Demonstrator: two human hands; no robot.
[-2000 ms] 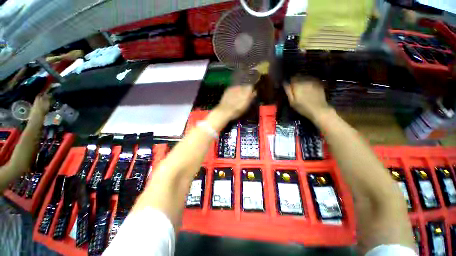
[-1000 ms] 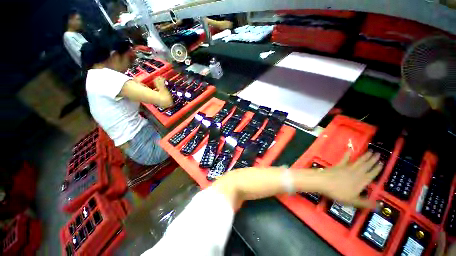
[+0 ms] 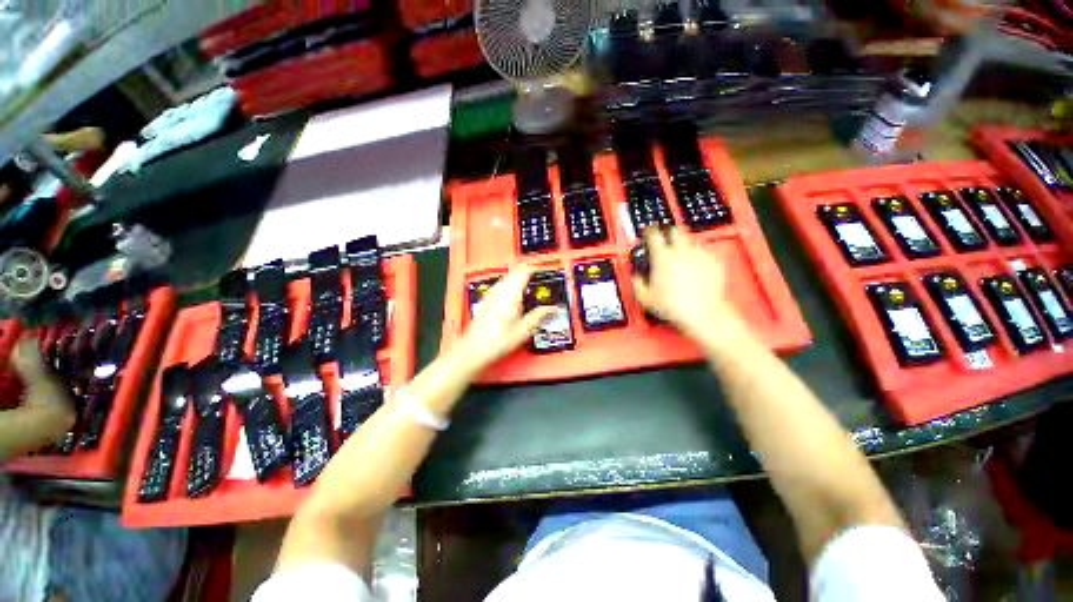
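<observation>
A red-orange foam tray [image 3: 484,223] lies in front of me. Its back row holds several open flip phones [image 3: 584,216], lids up and keypads showing. Its front row holds closed phones with white labels and yellow spots [image 3: 600,294]; its right end shows bare foam. My left hand [image 3: 504,320] is over the front-left pockets, fingers at a labelled phone [image 3: 551,329]; whether it grips it is unclear. My right hand [image 3: 682,280] has its fingers closed around a dark phone [image 3: 641,260] near the tray's middle, partly hidden by the fingers.
A left tray [image 3: 261,508] holds open phones. A right tray [image 3: 941,402] holds closed, labelled phones. A white board [image 3: 353,176], a fan [image 3: 533,38] and a bottle [image 3: 887,118] stand or lie behind. Another person's arm [image 3: 35,406] reaches over a tray at far left.
The view swung left, then back to the centre tray. My left hand, spread over the tray a second ago, is now at a front-row phone. Labelled phones have left the front row's right end.
</observation>
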